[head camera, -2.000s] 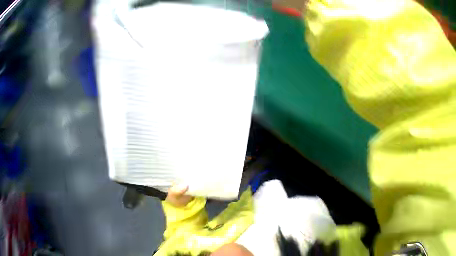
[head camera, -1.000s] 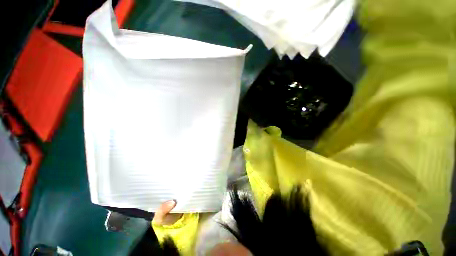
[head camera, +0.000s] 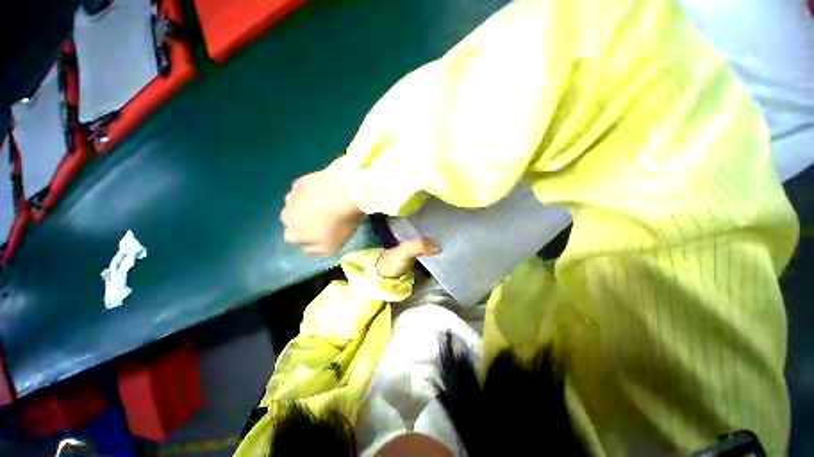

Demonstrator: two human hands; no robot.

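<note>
A sheet-covered display unit (head camera: 486,241), white and faintly ribbed, is held close to my body at the bench edge. My left hand (head camera: 408,258) grips its near left edge, with the thumb on top of the sheet. My right arm crosses over the unit, and its yellow sleeve hides much of it. My right hand (head camera: 321,212) is beyond the unit's left end, over the green bench (head camera: 201,187). Its fingers are curled and partly hidden, so I cannot tell whether it holds anything.
Orange trays (head camera: 147,114) with grey, white-looking units and black clips line the bench's far side at upper left. A crumpled white scrap (head camera: 121,270) lies on the green top. Red crates (head camera: 161,390) stand below the bench edge. White material (head camera: 759,67) shows at upper right.
The covered unit, earlier large and facing me, is now lower and tilted, partly behind my right sleeve. My right hand has come into view. The view has turned, and the black clip bin no longer shows.
</note>
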